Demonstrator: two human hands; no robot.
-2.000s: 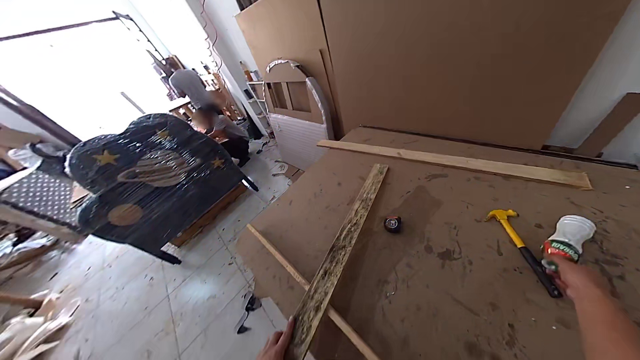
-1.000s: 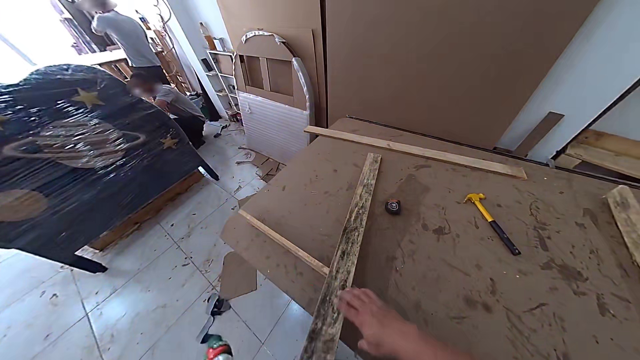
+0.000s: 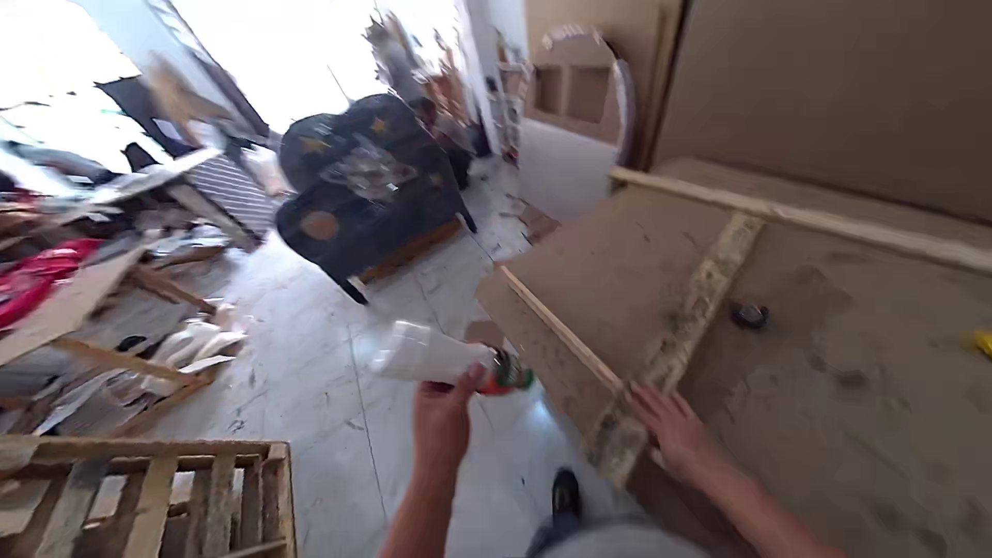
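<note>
My left hand (image 3: 446, 407) is closed around a white plastic glue bottle (image 3: 434, 353), held sideways over the floor with its green-tipped end toward the table. My right hand (image 3: 670, 426) rests on a rough, stained wooden board (image 3: 705, 298) near its lower end, where a thin wood strip (image 3: 562, 329) meets the board; whether its fingers grip is not plain. Along the back of the brown-covered table (image 3: 845, 395) lies a long pale plank (image 3: 806, 221), close to the board's far end. A tape measure (image 3: 749, 315) sits right of the board. The yellow head of a hammer (image 3: 983, 342) shows at the right edge.
A wooden pallet (image 3: 147, 449) stands at lower left, below scraps of wood and plastic. Beyond the table are a wrapped dark panel with stars (image 3: 372, 186) and an arched panel (image 3: 577, 116). Near them a person (image 3: 446, 136) is low down. My shoe (image 3: 566, 492) is beside the table.
The bottle was in my right hand at the table's right side two seconds ago; my left hand holds it now. My right hand has moved left to the stained board. The view has swung left.
</note>
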